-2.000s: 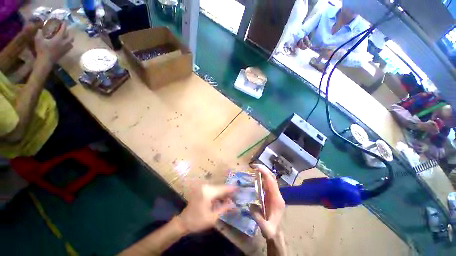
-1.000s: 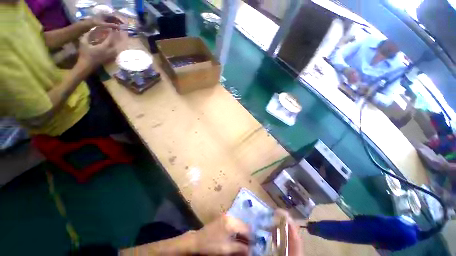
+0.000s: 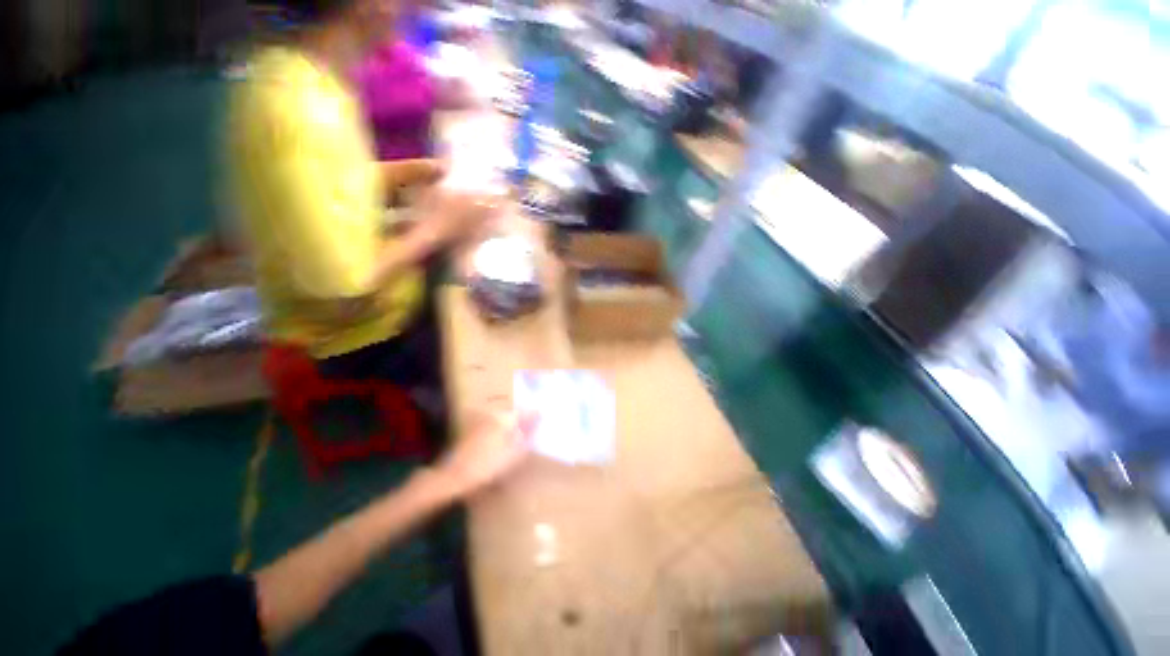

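My left hand (image 3: 488, 451) reaches in from the lower left over the bench and holds a white square plate (image 3: 567, 417) by its near left edge. The plate is blurred. Blue posts cannot be made out on it, and I cannot tell whether it touches the wooden bench (image 3: 603, 551). My right hand is out of the picture.
Beyond the plate stand a cardboard box (image 3: 622, 314) and a white disc on a fixture (image 3: 504, 263). A person in yellow (image 3: 308, 192) sits at left by a red stool (image 3: 340, 410). Another disc on a white plate (image 3: 879, 481) lies on the green belt (image 3: 770, 397).
The view has swung left. My left hand has moved away along the bench with the white plate. My right hand and the blue screwdriver have left the picture.
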